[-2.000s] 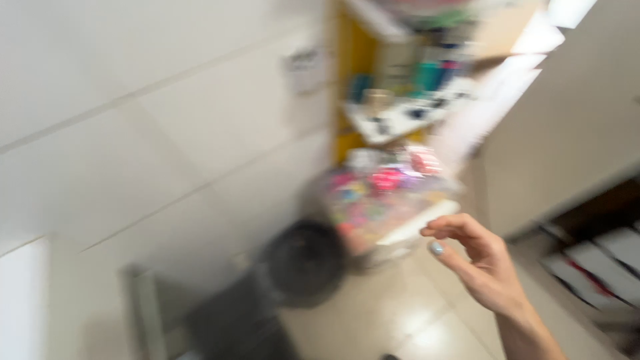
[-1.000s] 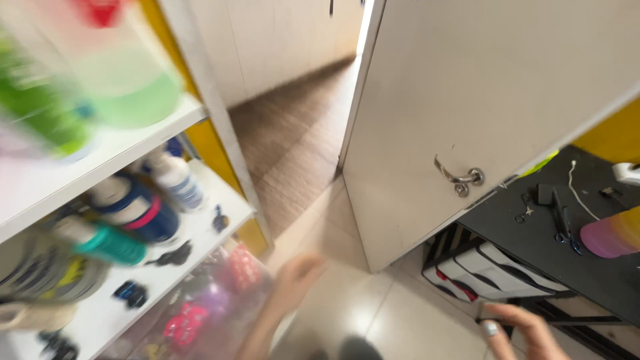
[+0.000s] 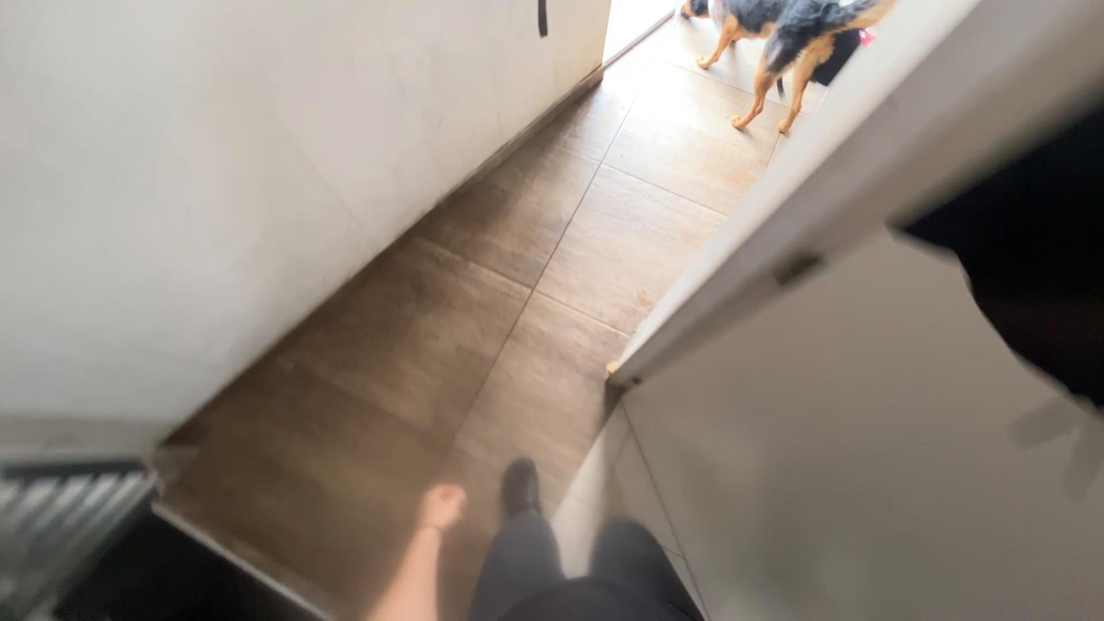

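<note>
My left hand [image 3: 443,507] hangs low over the brown wood-look floor tiles [image 3: 388,362], left of my dark shoe [image 3: 520,487]. It is blurred, with its fingers curled in, and whether anything is inside them does not show. My right hand is out of the picture. My legs in dark trousers [image 3: 522,561] are at the bottom of the view, beside the doorway's threshold.
A white wall [image 3: 216,172] runs along the left. The door frame [image 3: 776,207] and a pale door [image 3: 819,466] are on the right, with a black cloth [image 3: 1044,259] hanging there. A black and tan dog [image 3: 785,43] stands farther along the passage. A grey slatted object [image 3: 65,526] lies lower left.
The view has moved from the shelf, open door and dark table to the passage floor and dog. My right hand has left the picture. One shoe is now on the brown floor.
</note>
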